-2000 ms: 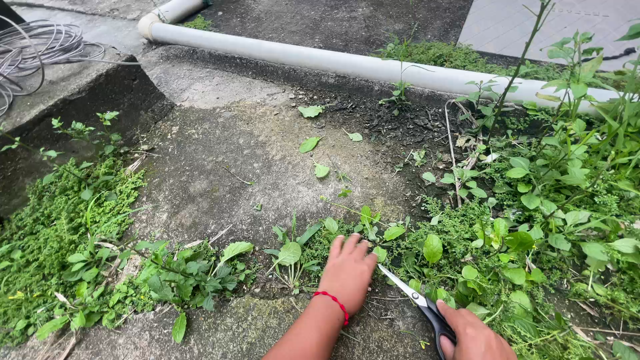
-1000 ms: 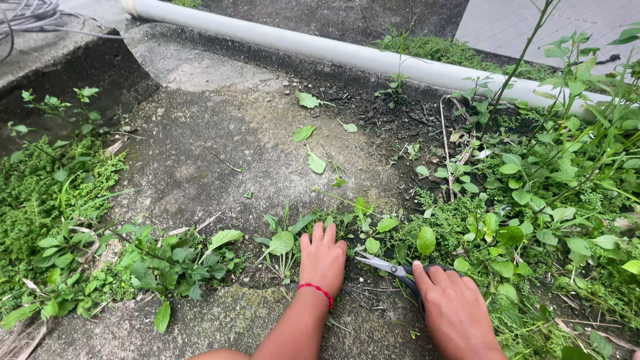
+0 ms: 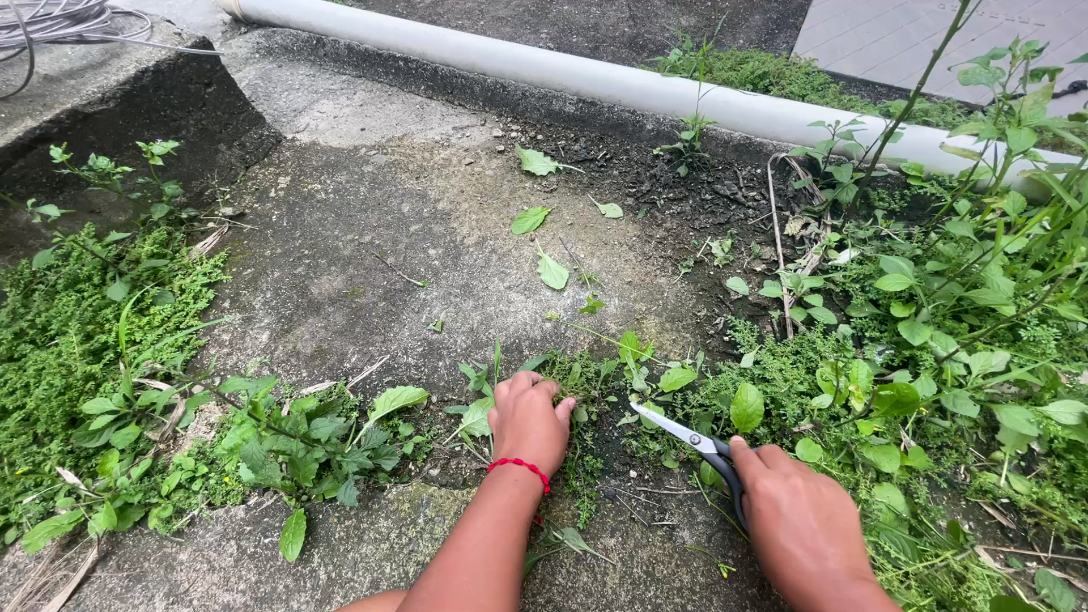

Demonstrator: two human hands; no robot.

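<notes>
My left hand (image 3: 531,421), with a red cord bracelet (image 3: 520,466) at its wrist, is down among small green weeds (image 3: 582,382) in a crack of the concrete. Its fingers are curled into the plants; what lies under them is hidden. My right hand (image 3: 795,510) holds black-handled scissors (image 3: 699,442) by the handles. Their metal blades look closed and point up and left, at weeds just right of my left hand. Beyond my hands several loose green leaves (image 3: 552,270) lie on the concrete.
A white pipe (image 3: 544,68) runs across the back over a low concrete edge. Leafy weeds (image 3: 1003,374) grow thickly on the right, more weeds (image 3: 93,314) on the left. A coil of grey cable (image 3: 68,25) rests on a raised concrete block (image 3: 127,110) at the upper left.
The scissor blades were slightly parted one second ago and now look closed. My left hand's fingers have curled further into the weeds.
</notes>
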